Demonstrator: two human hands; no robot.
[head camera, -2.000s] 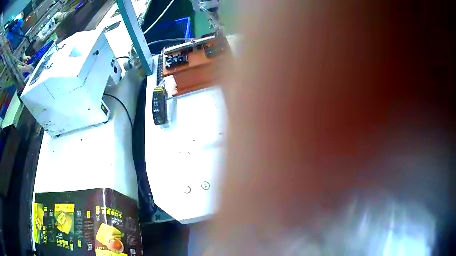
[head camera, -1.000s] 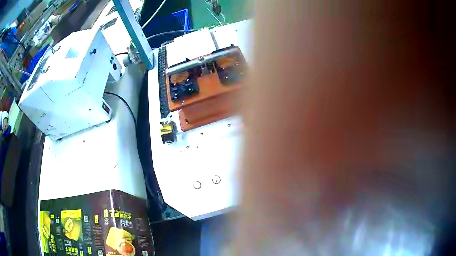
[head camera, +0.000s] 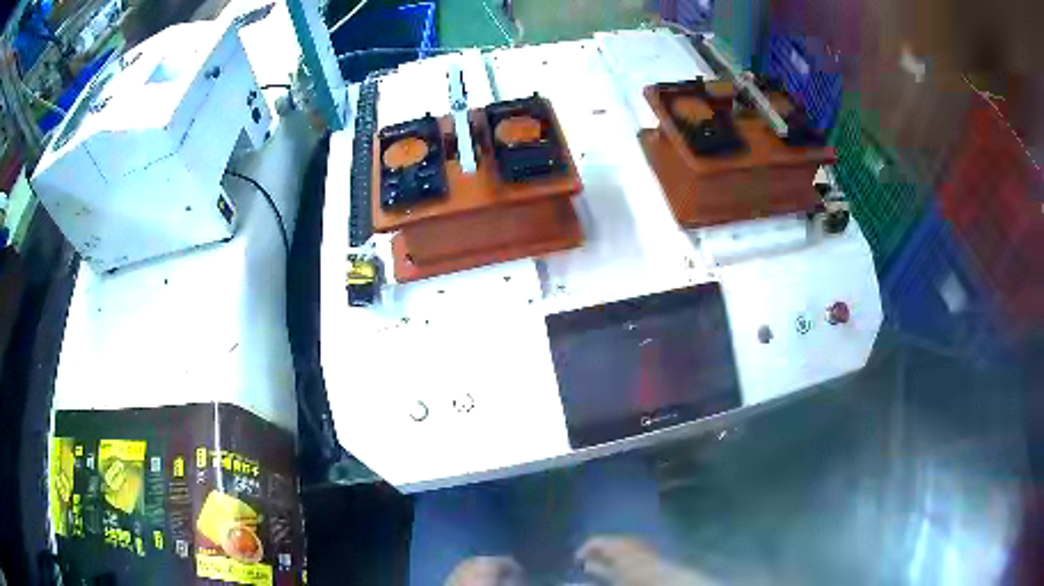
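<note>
The left orange-brown fixture holds two black parts with round openings showing orange. A narrow silver bar lies between them. The right fixture holds two more black parts, with a silver bar between them. My left hand is small, blurred and cut off by the bottom edge. My right hand is beside it, also blurred and partly cut off. Both are below the machine's front edge, apart from the fixtures. Whether they hold anything cannot be told.
The white machine top carries a dark touch screen, a red knob and small round buttons. A white box unit stands on the left bench, above a printed carton sheet. Coloured crates are at right.
The large brown blur that covered the right side is mostly gone, uncovering the screen and right fixture. The left silver bar, earlier across the parts' back edge, now lies between them. Both hands now show.
</note>
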